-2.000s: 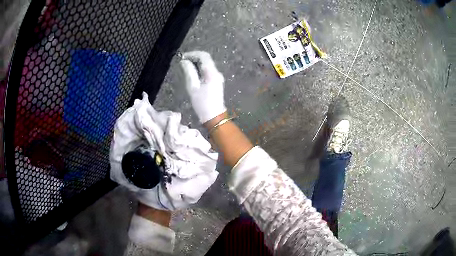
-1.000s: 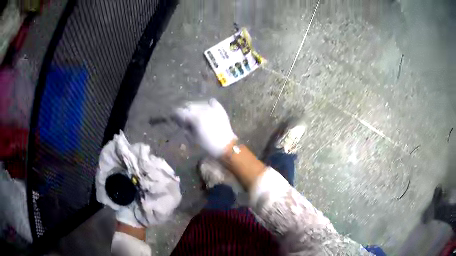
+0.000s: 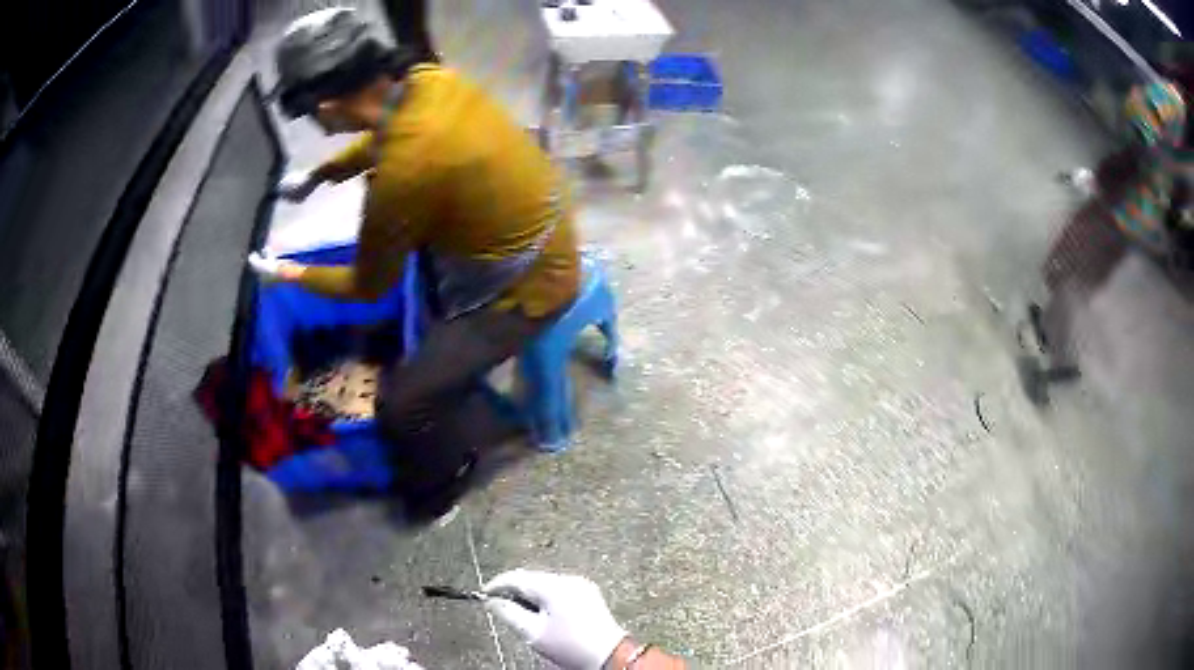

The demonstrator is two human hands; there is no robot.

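My right hand [image 3: 557, 618], in a white glove, is at the bottom centre and pinches a thin dark touch-up brush [image 3: 452, 593] that points left. The crumpled white wiping rag [image 3: 354, 652] is cut off by the bottom edge, left of my right hand. The paint pot and my left hand are out of the picture. A black perforated mesh panel [image 3: 190, 340] with a dark frame edge stands upright at the left. The brush tip is apart from the panel.
A coworker in a mustard top [image 3: 458, 183] sits on a blue stool [image 3: 570, 347], hands at the panel. A blue crate [image 3: 347, 439] holds small pieces, with red-black cloth [image 3: 269, 419] at its rim. A white table [image 3: 609, 29] and blue bin [image 3: 685, 81] stand behind. Another person [image 3: 1113, 216] is at right.
The view has swung up and forward, bringing the coworker, crate and stool into view. The pot, the printed card and my left hand have left the picture. My right hand is now lower.
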